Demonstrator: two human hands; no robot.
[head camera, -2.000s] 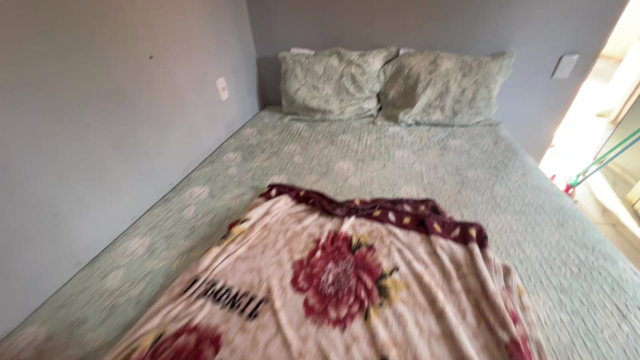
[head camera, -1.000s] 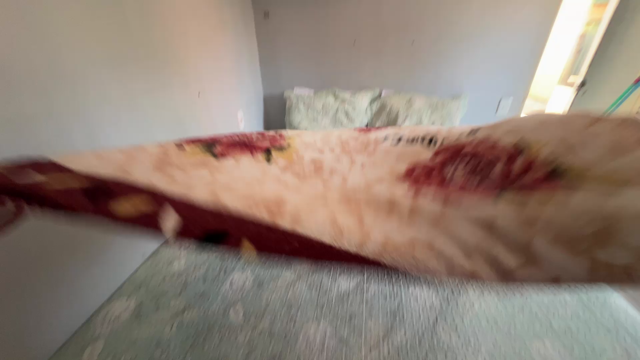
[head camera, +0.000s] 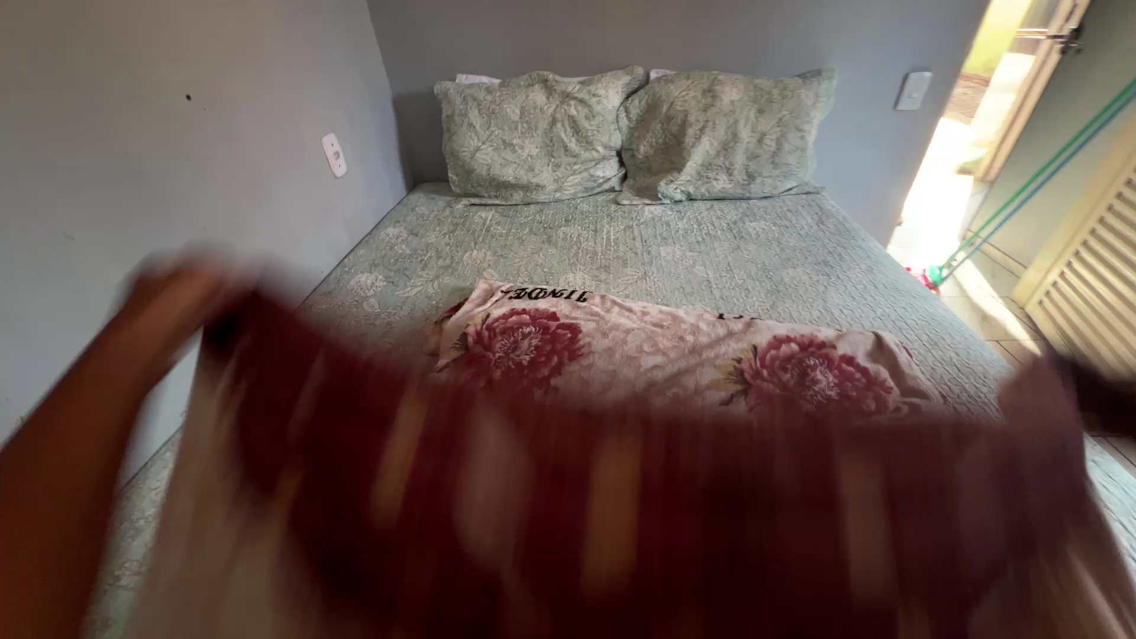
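Observation:
A floral fleece blanket (head camera: 639, 359) with a dark red border hangs in the foreground, its far part lying on the bed. At the left, my left hand (head camera: 191, 288) grips one corner of the border, blurred by motion. My right hand (head camera: 1096, 390), dark and blurred at the right edge, is at the opposite corner; its fingers are hard to make out, but the cloth is pulled up there. Between the two hands the border sags. Under the blanket is a green quilted bedspread (head camera: 612, 240) with a pale flower pattern.
Two pillows in green cases (head camera: 541, 133) lean on the wall at the head of the bed. The left wall bears an outlet (head camera: 335, 155), the back wall a switch (head camera: 913, 90). Right of the bed are a bright doorway, green and blue poles (head camera: 1038, 186) and a louvered panel (head camera: 1087, 240).
Two seconds ago the blanket lay on the bed with no hand in view. It was then raised across the view; now its border is held up close, and its far part rests on the bed.

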